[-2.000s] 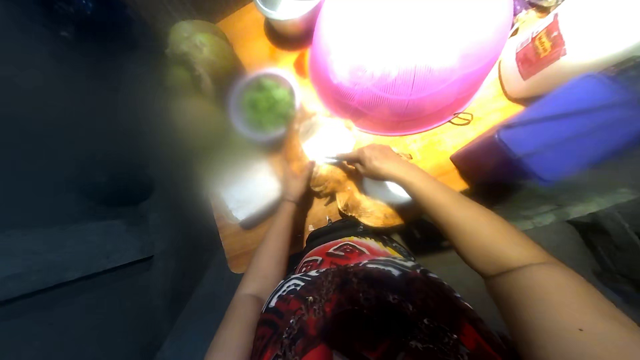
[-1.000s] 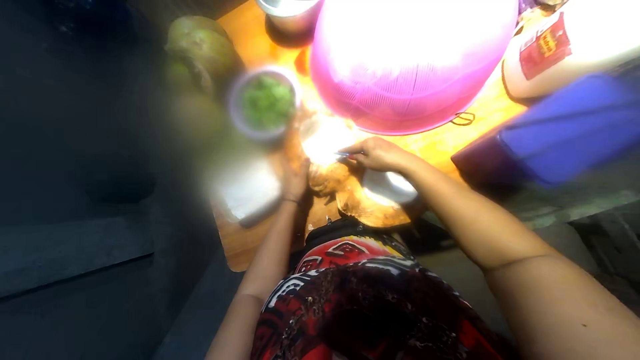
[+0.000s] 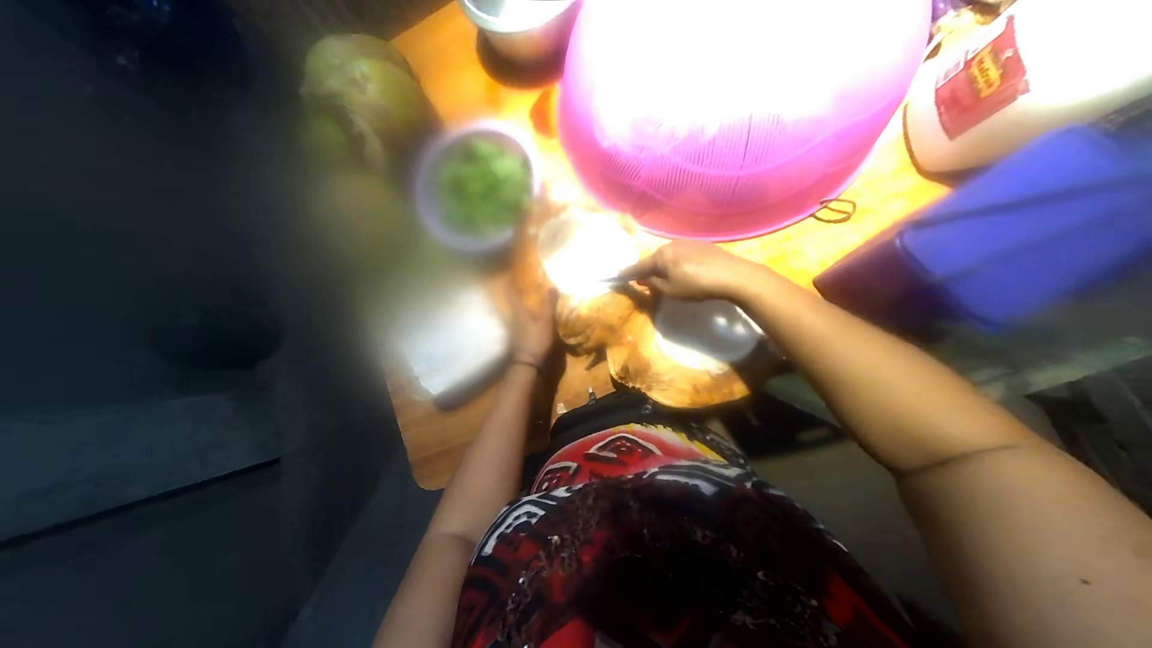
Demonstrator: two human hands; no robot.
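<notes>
My right hand (image 3: 688,270) is closed on a thin utensil (image 3: 621,280), likely a knife or spoon, whose far end is lost in glare. Its tip lies over a brightly lit pale round thing (image 3: 589,252), too overexposed to identify. My left hand (image 3: 531,310) rests along the left side of that thing; its fingers are blurred, and whether they grip it I cannot tell. Just below lies a brown, husk-like round piece (image 3: 589,324). To its right, a brown shell-like piece (image 3: 670,373) sits against a shiny rounded metal thing (image 3: 706,328).
A bowl of chopped greens (image 3: 481,187) stands left of my hands, near large green fruits (image 3: 360,90). A pink plastic basket (image 3: 738,171) is beyond them, a metal pot (image 3: 522,31) behind. A blue container (image 3: 1026,225) and white container (image 3: 954,117) stand right; a white block-like thing (image 3: 454,342) lies left.
My right hand has shifted slightly around the bright pale thing, with the utensil still in it. My left hand stays in about the same place.
</notes>
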